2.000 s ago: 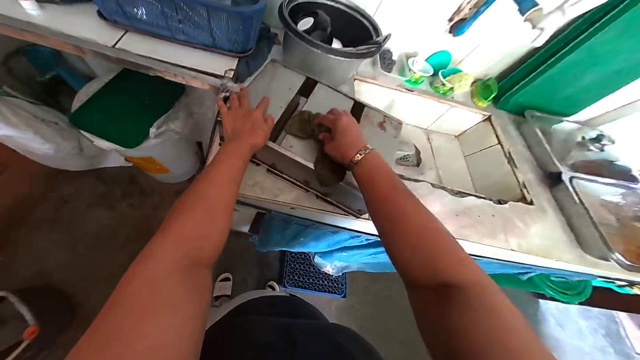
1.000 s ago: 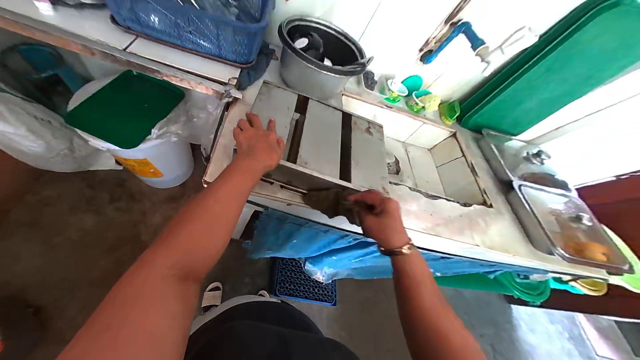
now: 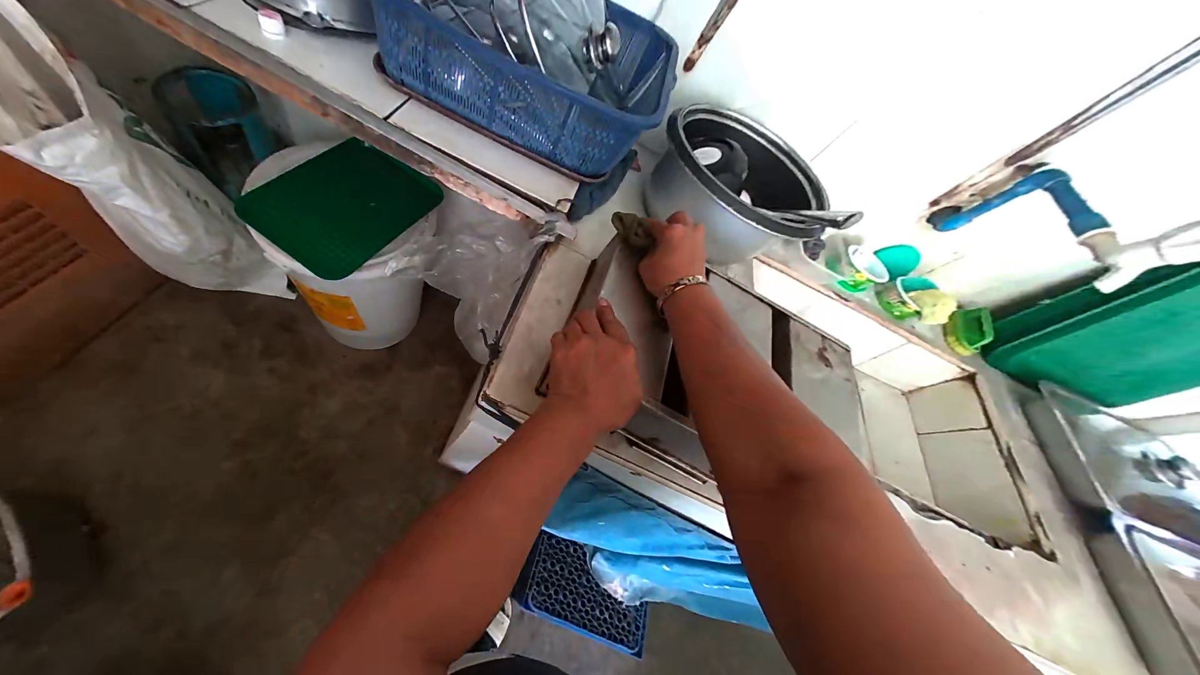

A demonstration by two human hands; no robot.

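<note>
My right hand (image 3: 673, 251), with a bracelet at its wrist, presses a dark olive cloth (image 3: 633, 229) at the back left corner of a slatted panel (image 3: 741, 314) that lies over the tiled sink (image 3: 970, 469). Nearer to me, my left hand (image 3: 594, 367) rests on the left part of the panel, its fingers bent; whether it grips the edge is hard to tell. Dark gaps run between the pale slats. Just behind my right hand stands a grey metal pot (image 3: 698, 202) with utensils inside.
A blue plastic basket (image 3: 525, 112) of dishes stands on the tiled counter at the back left. Below it is a white bucket (image 3: 375, 305) with a green lid (image 3: 339, 208). Green cups (image 3: 898, 261), a blue pipe (image 3: 1059, 192) and green boards (image 3: 1106, 337) are at the right. Blue plastic sheeting (image 3: 647, 534) hangs in front.
My right hand has moved with the cloth from the panel's front edge to its back left corner. My left hand is now nearer the front. The view has swung left.
</note>
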